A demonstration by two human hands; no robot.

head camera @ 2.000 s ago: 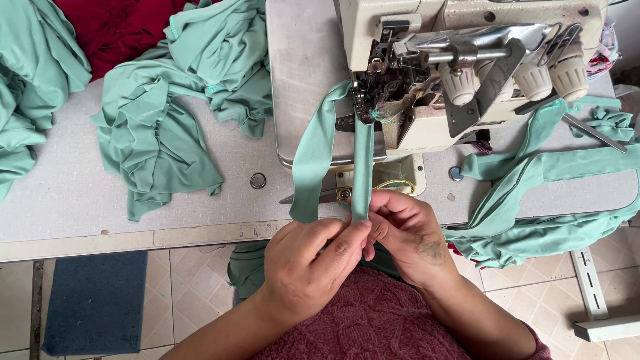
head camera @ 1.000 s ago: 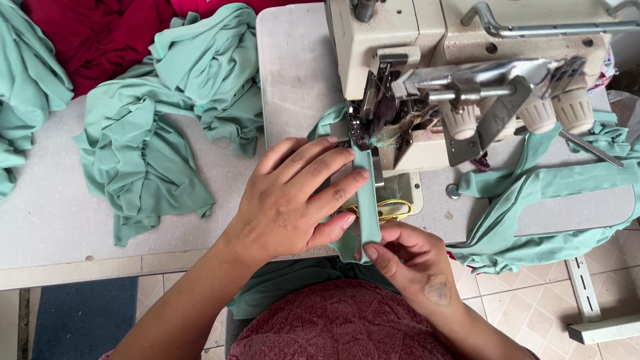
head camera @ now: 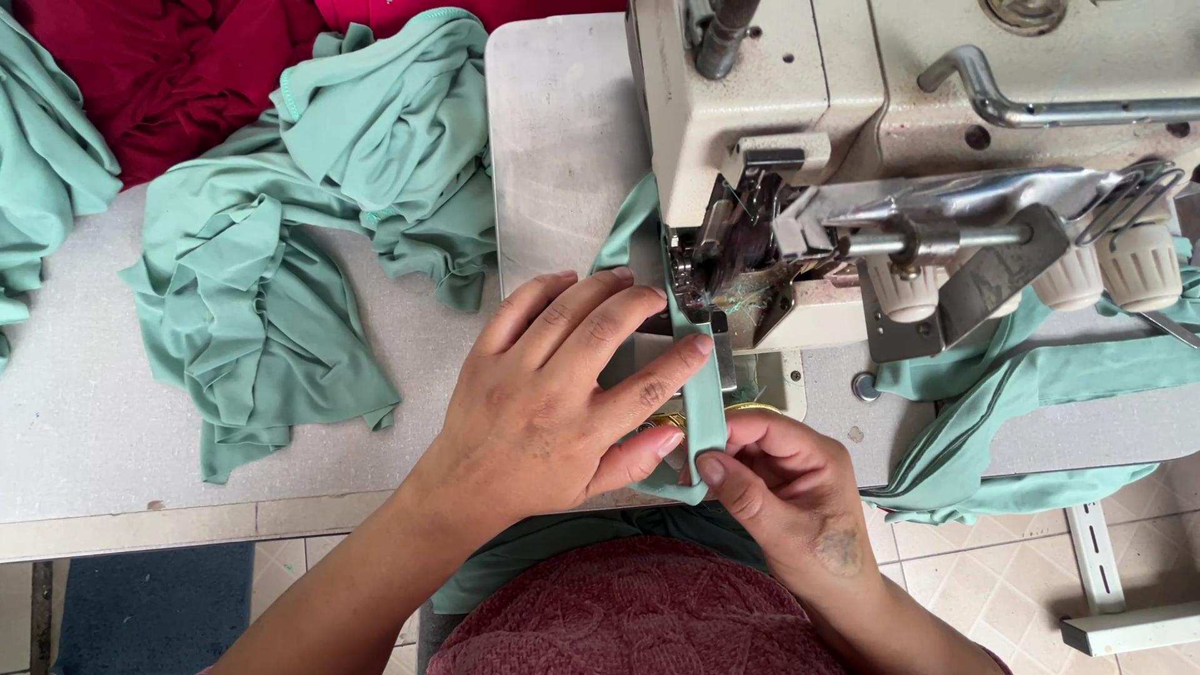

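Note:
A folded strip of mint-green fabric (head camera: 705, 403) runs from the presser foot area of a cream industrial sewing machine (head camera: 759, 94) toward me. My left hand (head camera: 553, 403) lies palm down with fingers spread, its index fingertip on the strip near the foot and the other fingers on the plate side. My right hand (head camera: 797, 497) pinches the strip's near part between thumb and fingers. The strip's far part curves up left of the machine head. Partly covered by my left hand and the strip is a yellow ring-like item (head camera: 750, 407) below the machine bed.
Gathered mint-green fabric pieces (head camera: 272, 328) lie on the grey table (head camera: 84, 450) at left, with dark red fabric (head camera: 178, 75) behind them. Long green strips (head camera: 1012, 403) lie right of the machine, some over the table edge. Thread tension knobs (head camera: 1139, 267) and metal guards stick out above them.
Two seconds ago both hands held the strip close to the table's front edge. My left hand has since moved forward to the machine's foot, while my right hand still holds the near part.

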